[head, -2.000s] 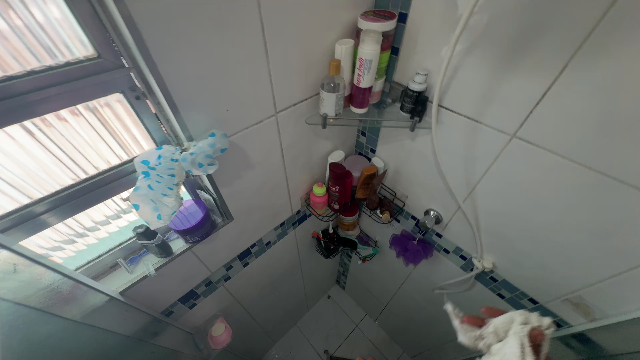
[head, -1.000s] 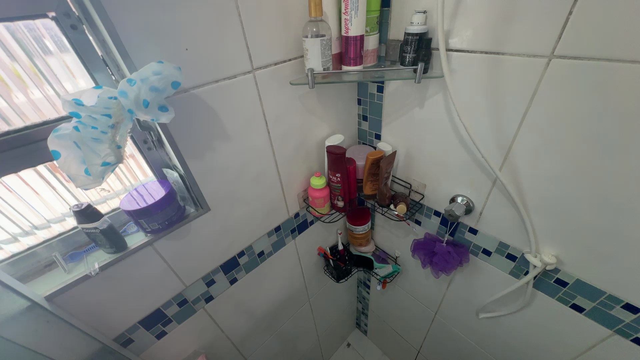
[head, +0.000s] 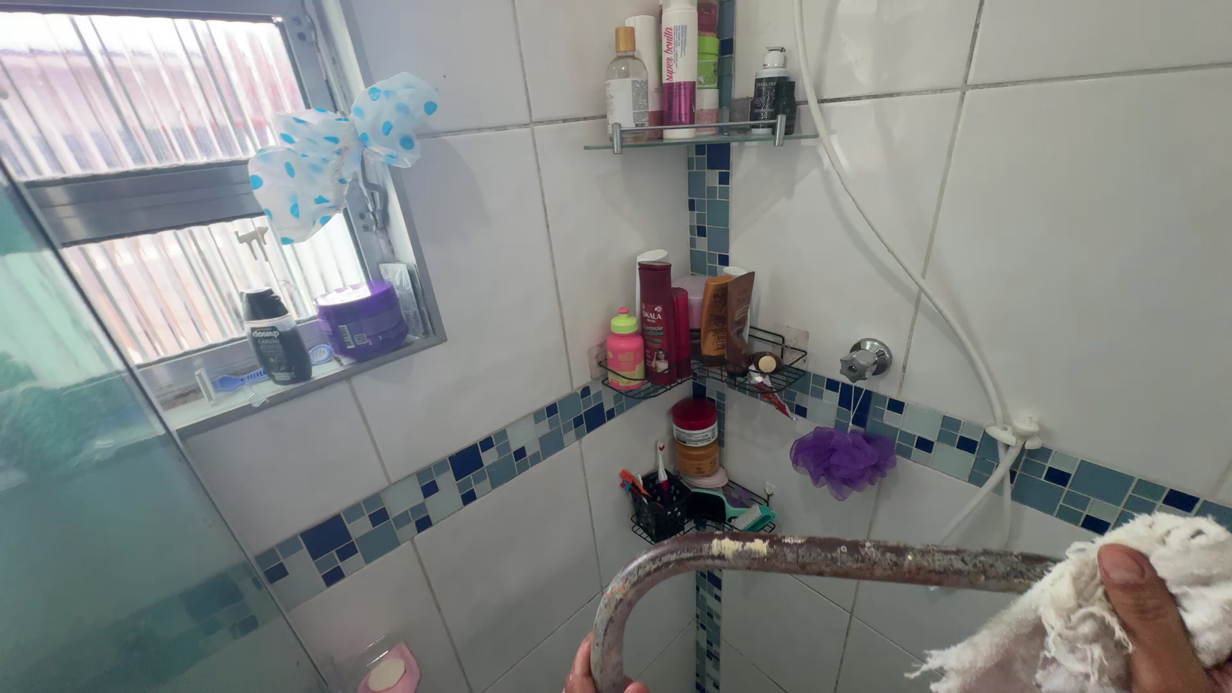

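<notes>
A bent metal tube, worn and flecked with old paint, spans the lower right of the head view. At the bottom edge my left hand closes around its downward leg; only some fingers show. My right hand presses a frayed white cloth over the tube's right end. What the tube belongs to lies outside the view. Behind it, a purple mesh bath sponge hangs from a metal shower valve.
Bottles stand on a glass corner shelf and an upper wire rack. A lower rack holds a black basket. A white shower hose runs down the right wall. A window ledge and glass panel are at left.
The metal tube and my left hand have come into view at the bottom. My right hand with the cloth, out of view one second ago, is back at the lower right. The view has shifted.
</notes>
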